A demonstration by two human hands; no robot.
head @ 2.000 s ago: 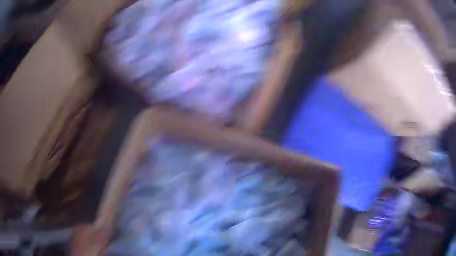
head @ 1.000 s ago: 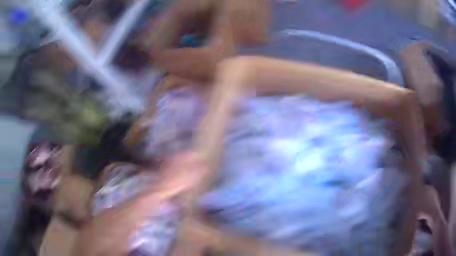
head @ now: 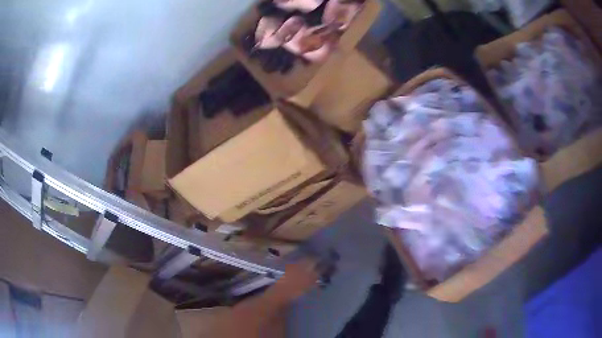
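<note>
An open carton heaped with pale white and pinkish bagged items stands right of centre on the grey floor. A second open carton of similar packets is at the upper right. A blurred skin-toned shape, likely my left hand with its forearm, is at the lower middle, by the end of the silver ladder. Its fingers are not clear, so I cannot tell if it holds anything. My right hand is not in view.
Brown cartons crowd the middle left, one holding black pieces. A carton of pink and black items is at the top. A blue surface shows at the lower right. A dark leg-like shape is at the bottom.
The view has swung and tilted. The large carton of bluish packets close in front of me is no longer close up. The ladder and the brown cartons now show clearly at the left.
</note>
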